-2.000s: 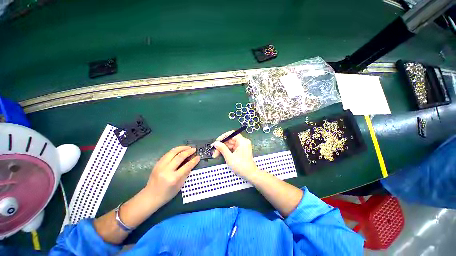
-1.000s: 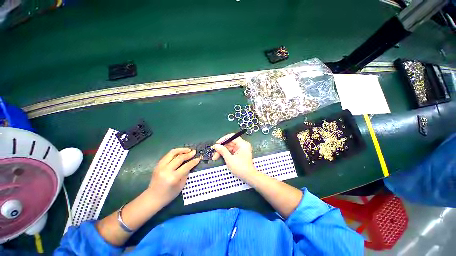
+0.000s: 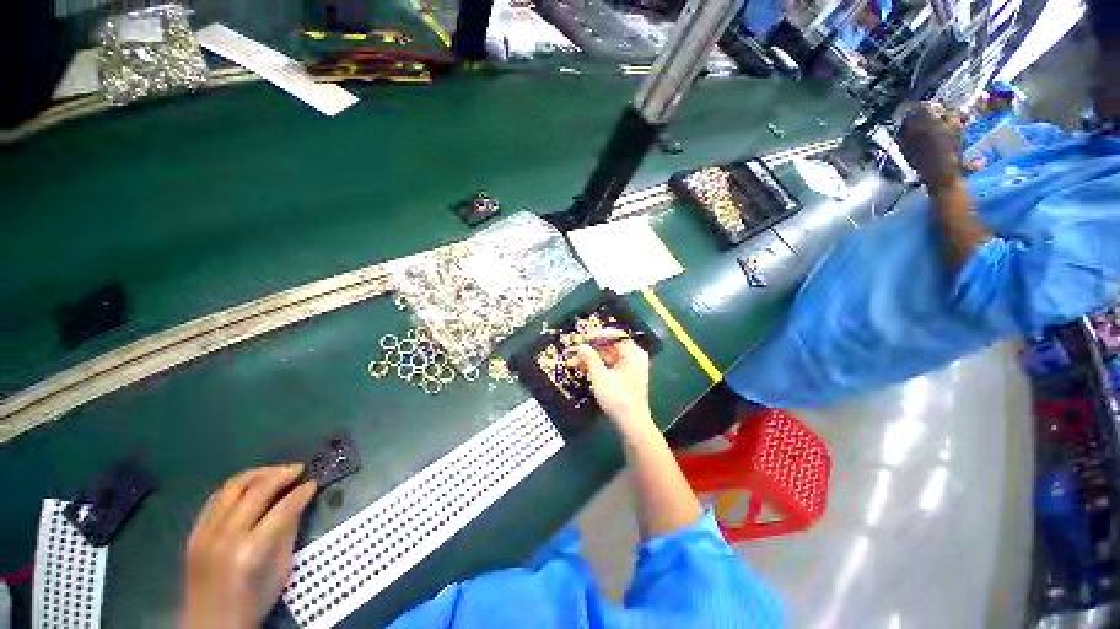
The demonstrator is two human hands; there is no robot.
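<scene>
My left hand [image 3: 249, 541] is at the lower left, blurred, with its fingertips at the left edge of a small black plastic housing [image 3: 335, 461] lying on the green bench. My right hand [image 3: 618, 372] is over the black parts tray [image 3: 575, 418], holding thin dark tweezers [image 3: 623, 339] among the small brass contacts [image 3: 555, 364]. The tweezers' tip is hidden by my fingers. The dot sheet [image 3: 424, 514] lies between my hands, in front of the housing and tray.
Loose metal rings [image 3: 418, 364] lie beside a clear ring bag [image 3: 491, 285]. White paper [image 3: 625, 254], a metal post [image 3: 620, 154] and another parts tray [image 3: 735, 200] stand beyond. A person in blue [image 3: 909, 283] is at right. A red stool [image 3: 774, 473] is below. Black housings lie at left.
The view has turned to the right. My right hand has moved from the housing to the parts tray with the tweezers. My left hand stays beside the housing. The neighbouring person now shows more fully.
</scene>
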